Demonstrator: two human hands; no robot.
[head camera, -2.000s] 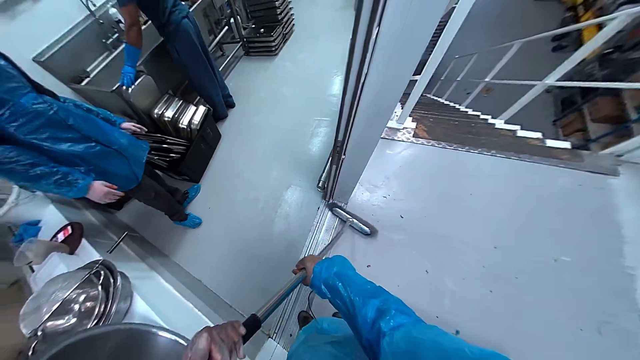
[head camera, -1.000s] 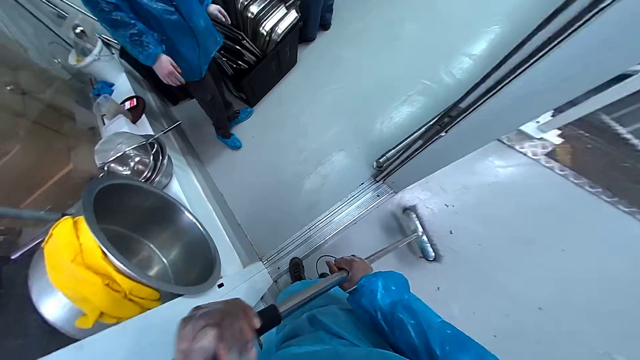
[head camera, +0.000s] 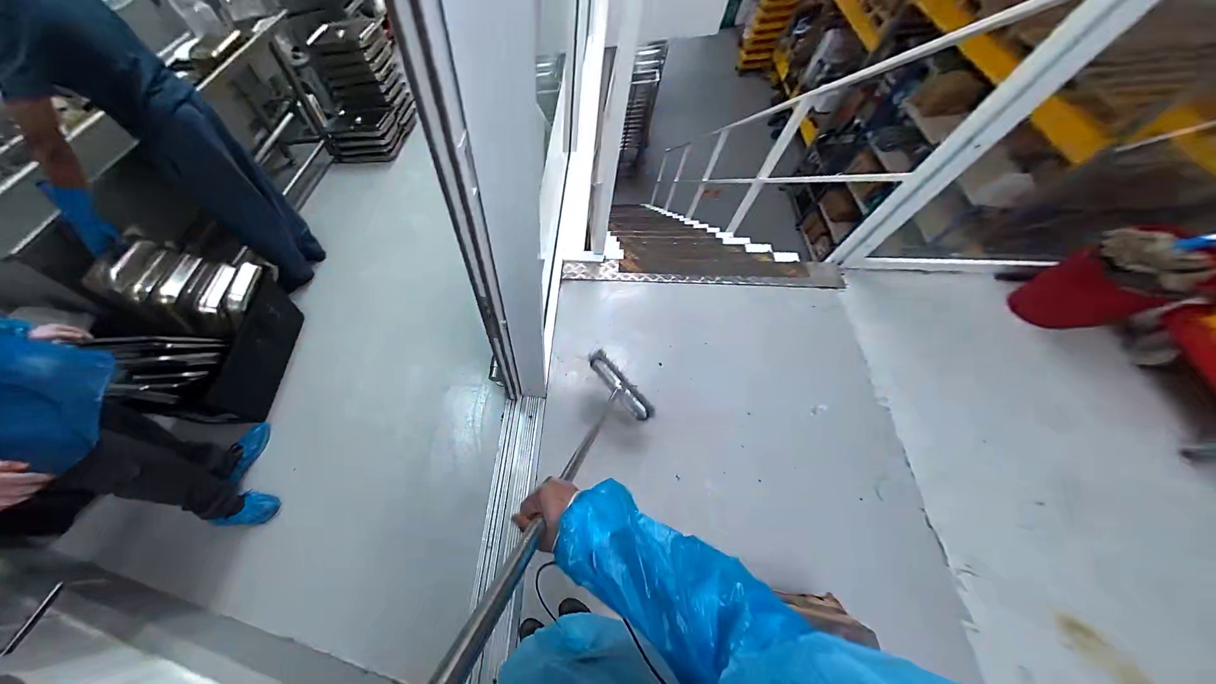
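Note:
My right hand (head camera: 545, 513), in a blue plastic sleeve, is closed around the metal pole (head camera: 496, 600) of a floor broom. That pole slants up and away to the broom head (head camera: 621, 385), which lies on the grey floor just right of the sliding door's edge. Dark specks are scattered on the floor around and below the head. The pole's near end runs out of the picture at the bottom. My left hand is not in view.
A staircase (head camera: 708, 240) descends ahead beside a white railing (head camera: 781, 142). The door panel (head camera: 494, 190) and floor track (head camera: 503, 513) lie left. Two people stand by a black crate (head camera: 249, 356) of metal pans. Red items (head camera: 1078, 290) are at right.
My left hand, on the pole's grip earlier, is out of the picture. The broom head now lies on the floor beside the door edge. The view has swung away from the pots.

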